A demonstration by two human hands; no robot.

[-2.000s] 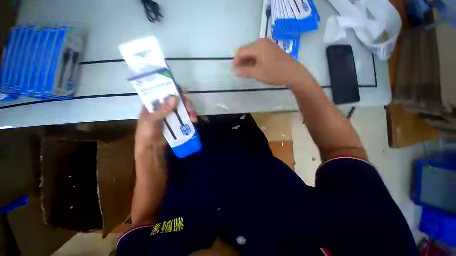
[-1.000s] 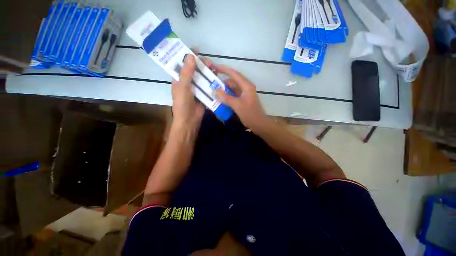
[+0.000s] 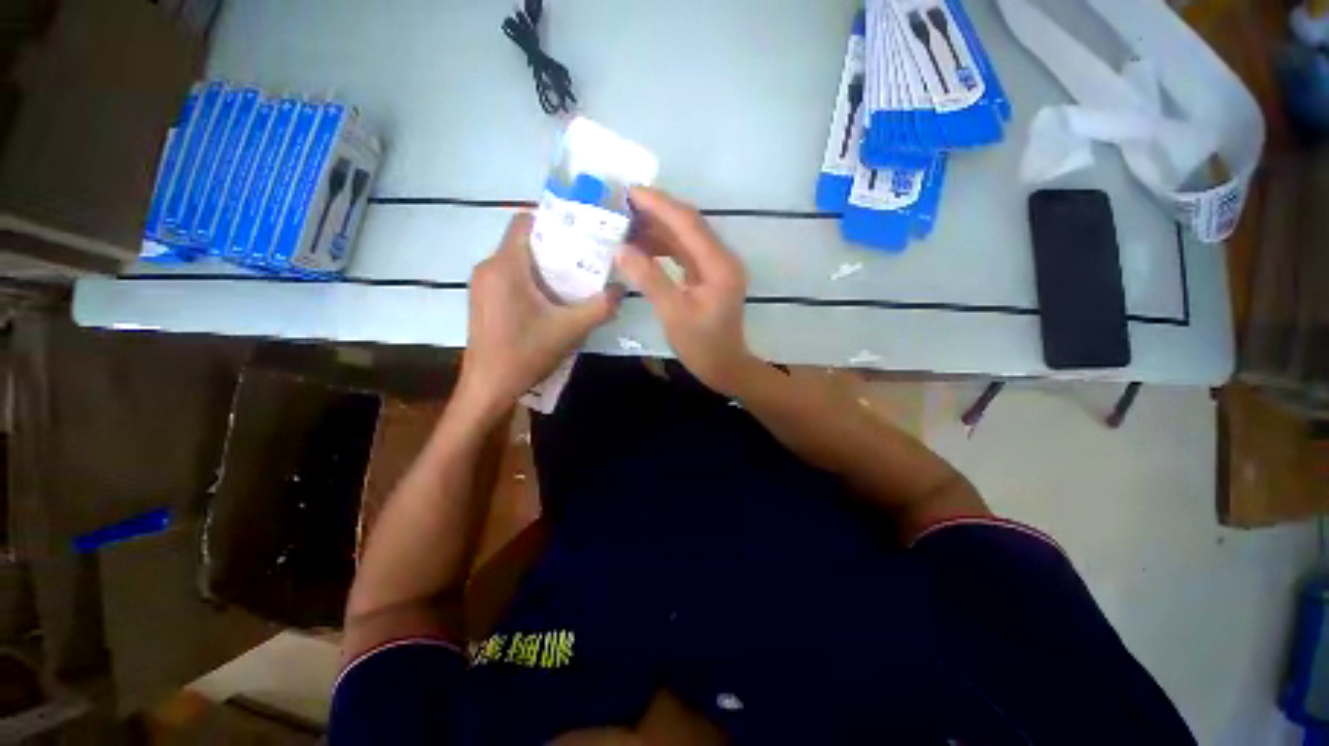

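Observation:
A slim white and blue retail box is held over the table's front edge, its white header at the top and a blue flap standing near its upper end. My left hand is wrapped around the body of the box. My right hand has thumb and fingers at the right side of its upper end; whether the fingertips grip it is hard to tell. The lower end shows below my left hand. A black coiled USB cable lies on the table just beyond the box.
Packed boxes stand in an overlapping row at left. Fanned flat box blanks, a smartphone and a looped white band lie at right. An open brown carton is below the left table edge. White scraps dot the table's front.
The box has turned more upright, and its blue flap has changed position. My right hand has moved from the lower end of the box to its upper end. My left hand still holds the box.

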